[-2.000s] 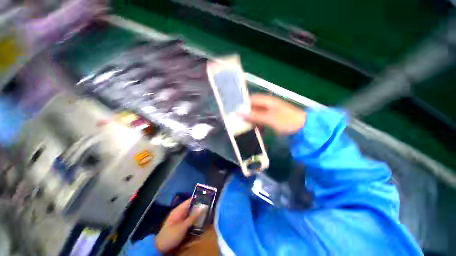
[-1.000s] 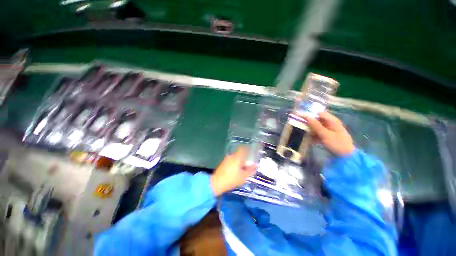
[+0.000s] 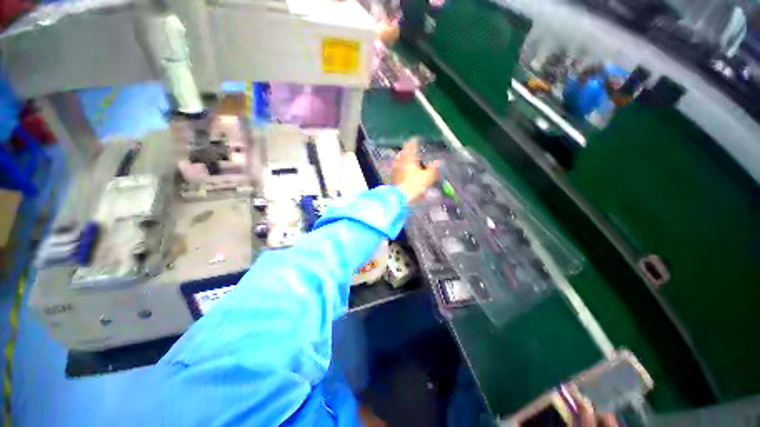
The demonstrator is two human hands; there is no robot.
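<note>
My left hand (image 3: 413, 173) reaches over the far end of the clear blister tray (image 3: 510, 310), fingers apart. Nothing shows in it, but blur hides whether the fingertips touch a unit. The tray holds several dark phone units in its pockets; one with a lit white face (image 3: 455, 291) sits at the near left corner. My right hand (image 3: 590, 414) is at the bottom right edge, mostly cut off, with its fingers around an opened phone unit (image 3: 615, 379). That phone has a gold rim and grey panel; its lower part is cut off by the frame.
The cream machine (image 3: 132, 312) stands on the left, with a white hanging head (image 3: 175, 62), left fixture (image 3: 125, 204), right fixture (image 3: 287, 179) and touch display (image 3: 208, 298). A white block with dark holes (image 3: 400, 263) is beside its right corner. A small pink-rimmed part (image 3: 654, 269) lies on the green line.
The view has swung left toward the machine. My left hand has moved from near my body to the tray's far end. My right hand still has the opened phone, now at the bottom right.
</note>
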